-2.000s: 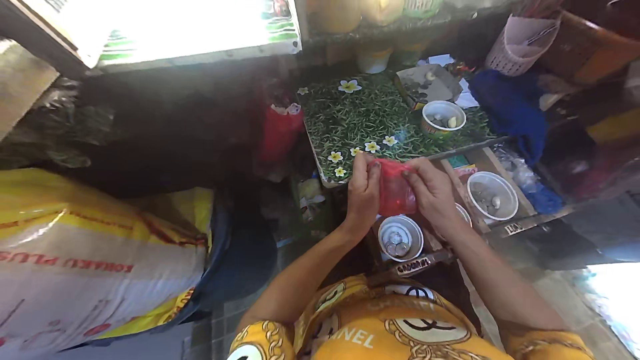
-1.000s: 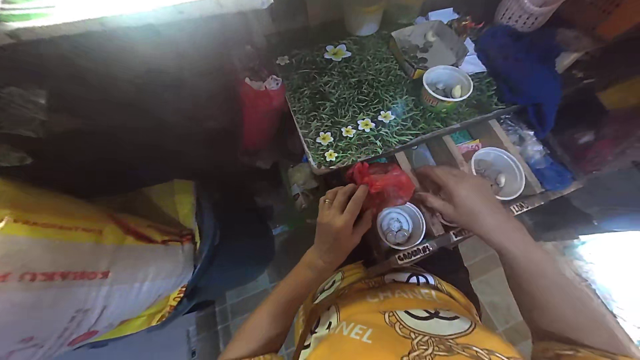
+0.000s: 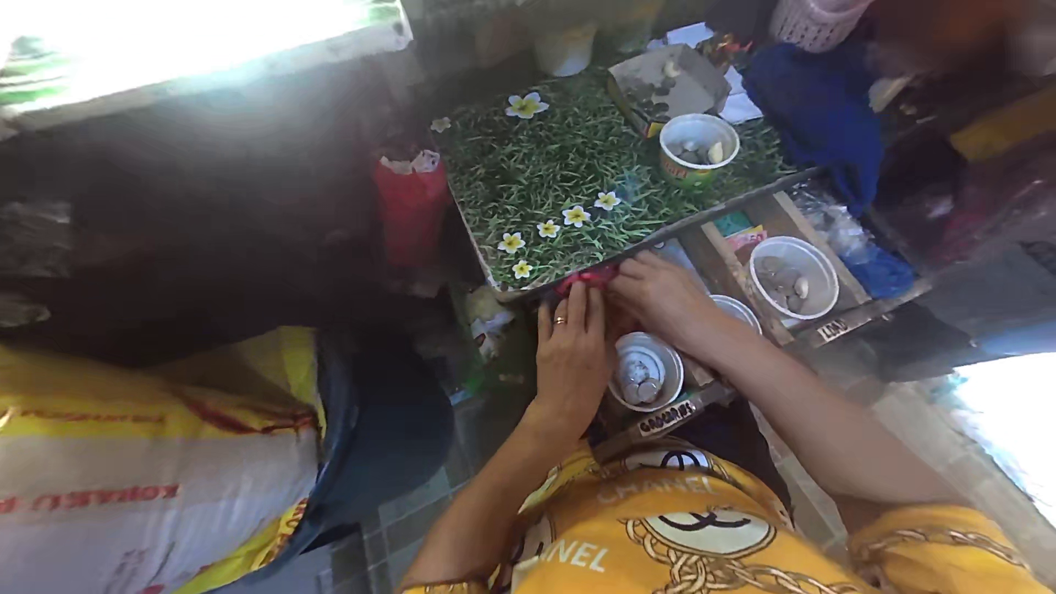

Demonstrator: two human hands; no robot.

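Note:
A red plastic bag (image 3: 587, 279) lies in the back of an open wooden drawer, partly under the edge of the grass-patterned tabletop (image 3: 544, 165). My left hand (image 3: 573, 355), with a ring on one finger, has its fingertips on the bag's near side. My right hand (image 3: 664, 297) reaches in from the right, fingers bent at the bag; whether either hand grips it is hidden. Just below my hands is a white plastic cup of coins (image 3: 648, 373). Another cup (image 3: 734, 313) is partly covered by my right forearm. A further tub of coins (image 3: 794, 278) sits in the right compartment.
On the tabletop stand a tub with coins (image 3: 699, 153) and an open cardboard box (image 3: 670, 87). A dark blue cloth (image 3: 813, 115) hangs at the right edge. A red bag (image 3: 411, 202) is left of the table. Large yellow and white sacks (image 3: 157, 462) fill the lower left.
The red bag, held up between both hands two seconds ago, is now down in the drawer and further back, under the tabletop's edge. Both hands have moved forward with it.

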